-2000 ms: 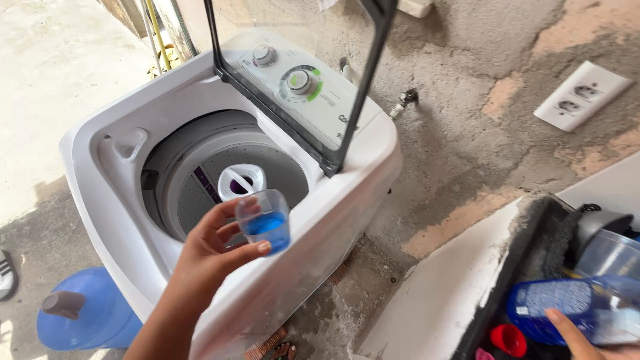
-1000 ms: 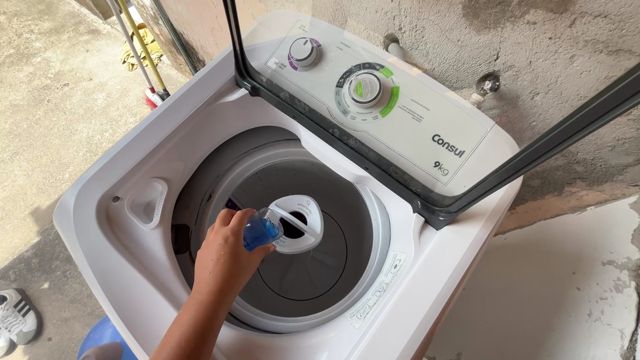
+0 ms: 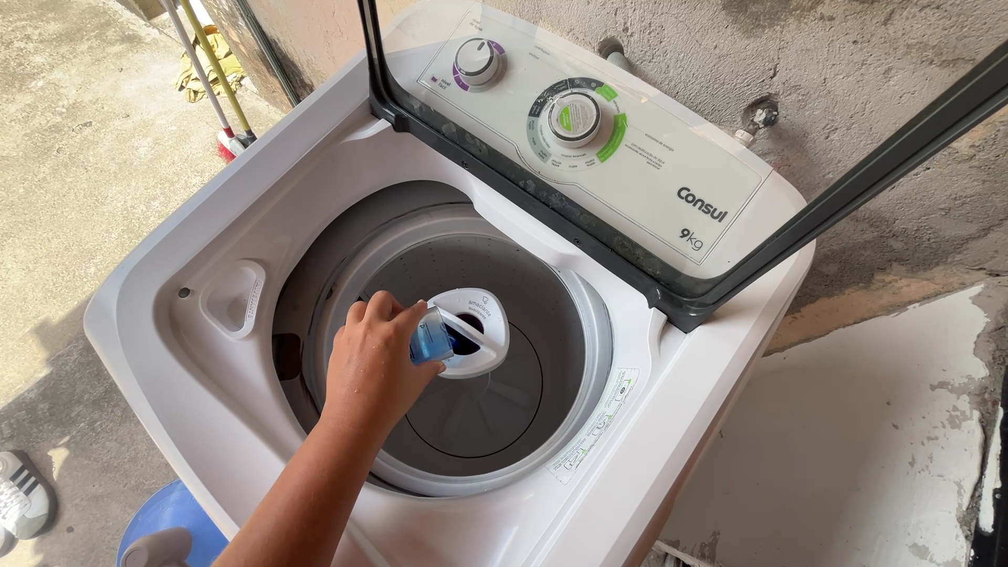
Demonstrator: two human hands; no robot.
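My left hand (image 3: pixel 378 358) grips a small clear plastic cup (image 3: pixel 431 337) with blue liquid, tilted over the opening of the white softener dispenser (image 3: pixel 482 303) at the centre of the drum. Whether liquid is flowing out cannot be told. Around them is the grey drum (image 3: pixel 504 425) of a top-loading Consul washing machine (image 3: pixel 189 394), with nothing seen in the drum besides the dispenser. Its dark-framed glass lid (image 3: pixel 858 173) stands raised in front of the control panel (image 3: pixel 654 157) with two knobs. My right hand is out of the frame.
Behind the machine is a rough plaster wall (image 3: pixel 906 63) with a tap fitting (image 3: pixel 760 114). A white slab (image 3: pixel 835 441) lies to the right. At lower left are a blue plastic object (image 3: pixel 169 512) and a sneaker (image 3: pixel 24 496); broom handles (image 3: pixel 206 71) and a yellow cloth (image 3: pixel 224 63) are at upper left.
My left hand has brought the cup from above the drum's near edge to the dispenser and tilted it. My right hand, earlier at a blue bottle on the right, has left view as the view shifted.
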